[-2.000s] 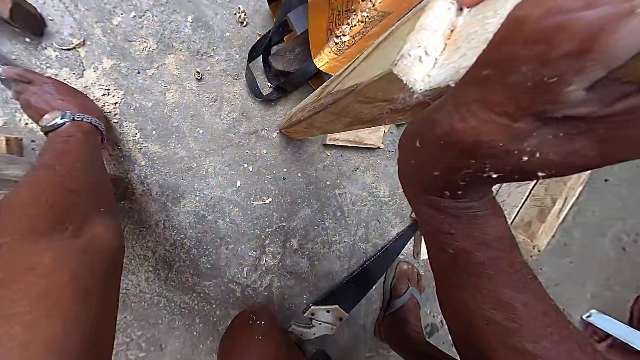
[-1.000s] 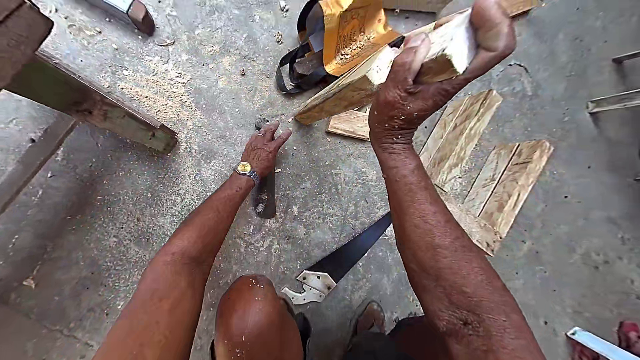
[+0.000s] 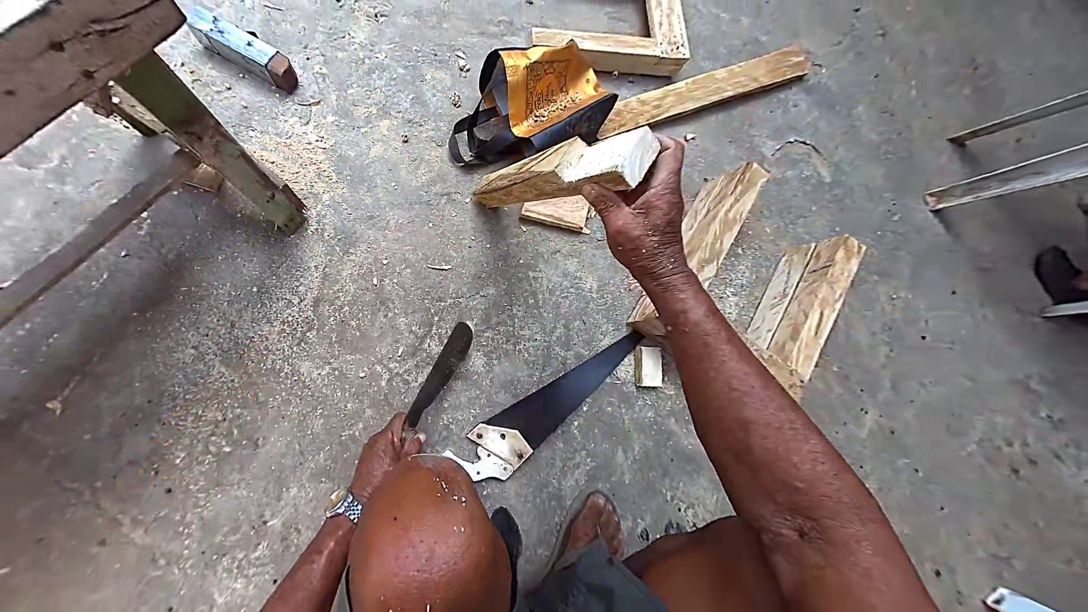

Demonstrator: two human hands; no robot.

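My right hand [image 3: 646,221] grips the upper end of a wooden piece [image 3: 531,172], whose pale notched end faces up and whose far end slants down to the floor. Beside my raised knee, my left hand [image 3: 389,450] is closed around a dark, flat, blade-like tool [image 3: 440,374] with a rounded end, which points up and away. The part inside the hand is hidden. A handsaw [image 3: 552,408] with a dark blade and a pale metal handle lies between my legs and the timber, its tip by a wooden board [image 3: 722,229].
A wooden bench leg [image 3: 208,144] stands at the left. Beyond the held piece are an orange and black bag [image 3: 544,93], a long plank [image 3: 705,89] and a wooden frame [image 3: 603,53]. Joined boards [image 3: 816,297] lie right, a small offcut [image 3: 648,367] near the saw. Sawdust covers the concrete floor.
My left hand has come back toward my knee and now holds the dark tool, which lay on the floor beneath it a second ago. My right hand keeps hold of the wooden piece.
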